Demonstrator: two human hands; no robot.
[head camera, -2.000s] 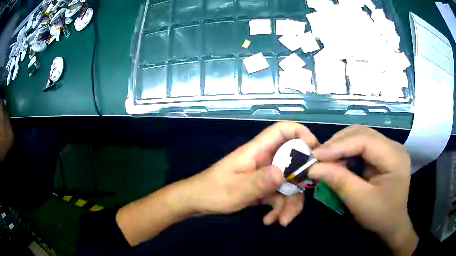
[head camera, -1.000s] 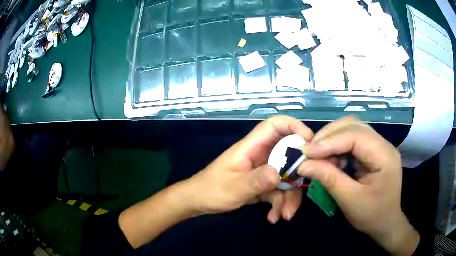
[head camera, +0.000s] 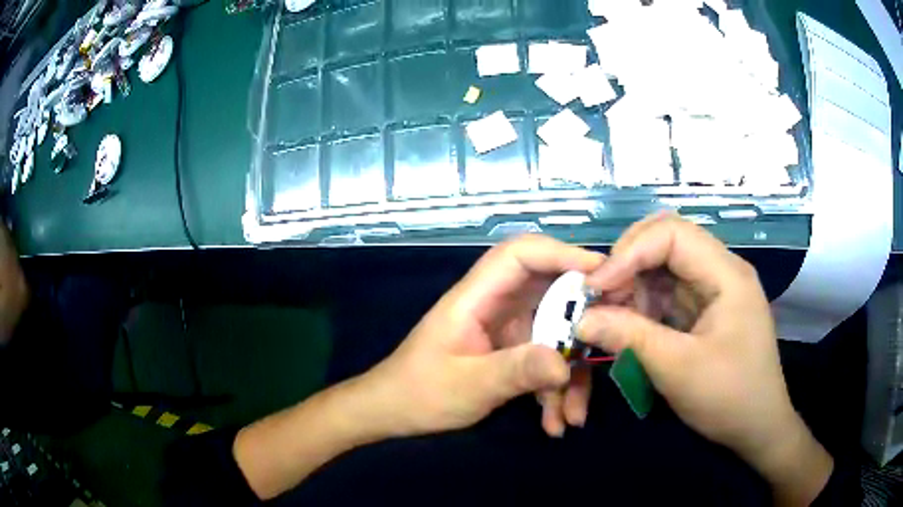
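My left hand (head camera: 475, 347) holds a round white disc (head camera: 552, 315) by its rim, above my dark lap. The disc is tilted and shows a small black pad (head camera: 570, 310) on its face. My right hand (head camera: 683, 327) pinches a battery cell against the disc with thumb and forefinger; the fingers cover most of the cell. A bit of yellow shows at its lower end. A red wire (head camera: 600, 358) runs from the disc to a green circuit board (head camera: 632, 383), which dangles below my right hand.
A clear blister tray (head camera: 396, 220) lies on the green mat, with white squares (head camera: 693, 89) heaped at its right. A wide paper strip (head camera: 847, 168) curls over the bench edge. An assembly pile (head camera: 89, 59) and a single wired disc (head camera: 108, 158) lie left, beside a black cable (head camera: 179, 149).
The disc has turned more edge-on, and my right fingers have moved closer over the cell, which shows less. The board hangs more upright. The bench view has shifted slightly.
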